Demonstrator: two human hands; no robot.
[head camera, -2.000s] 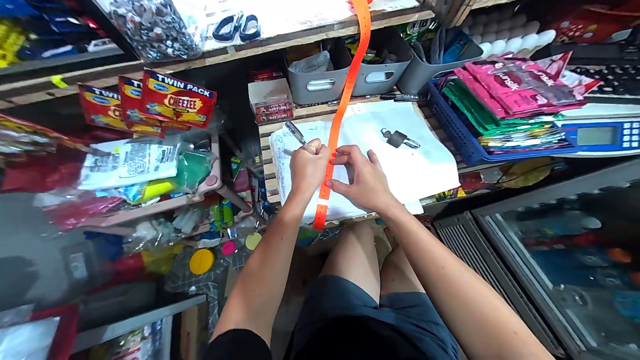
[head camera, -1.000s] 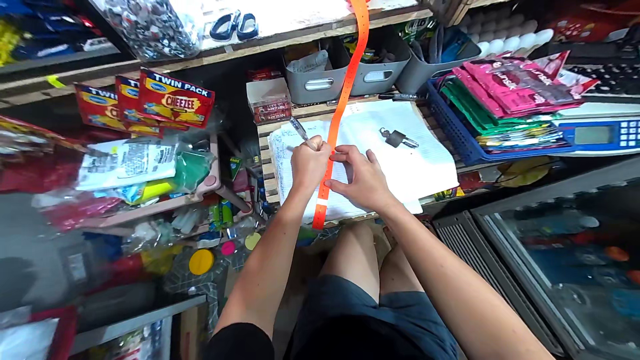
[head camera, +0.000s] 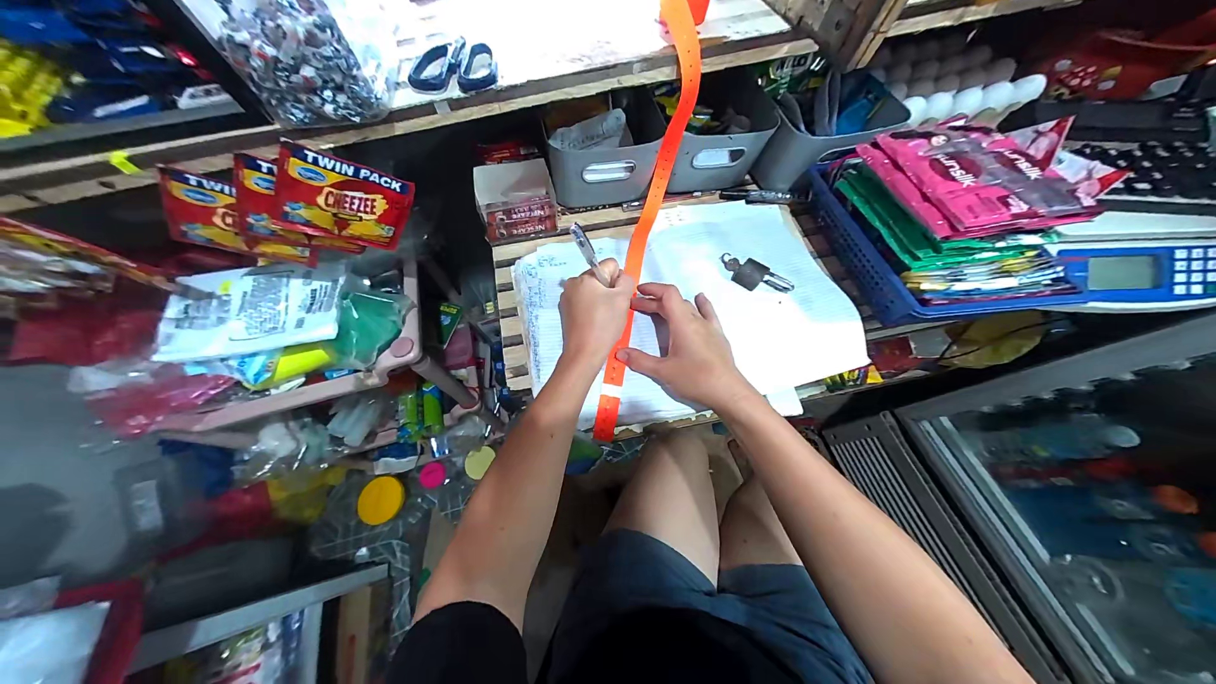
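Across an open lined notebook (head camera: 798, 332) on a slatted wooden shelf runs a long orange perforated strap (head camera: 658, 190), which hangs down from the upper shelf. My left hand (head camera: 597, 309) grips a pen (head camera: 584, 245) at the strap's left edge; the pen's tip is hidden by the fingers. My right hand (head camera: 689, 347) touches the strap from the right, its thumb and fingertips at the edge, and whether it pinches the strap is unclear. A dark padlock with keys (head camera: 750, 275) lies on the right page.
Grey plastic bins (head camera: 608, 171) and a small carton (head camera: 516, 199) stand behind the notebook. To the right are a blue basket (head camera: 879, 285) of sachets and a digital scale (head camera: 1130, 271). Red snack packs (head camera: 344, 195) hang at left. A glass-topped case (head camera: 1073, 456) is at lower right.
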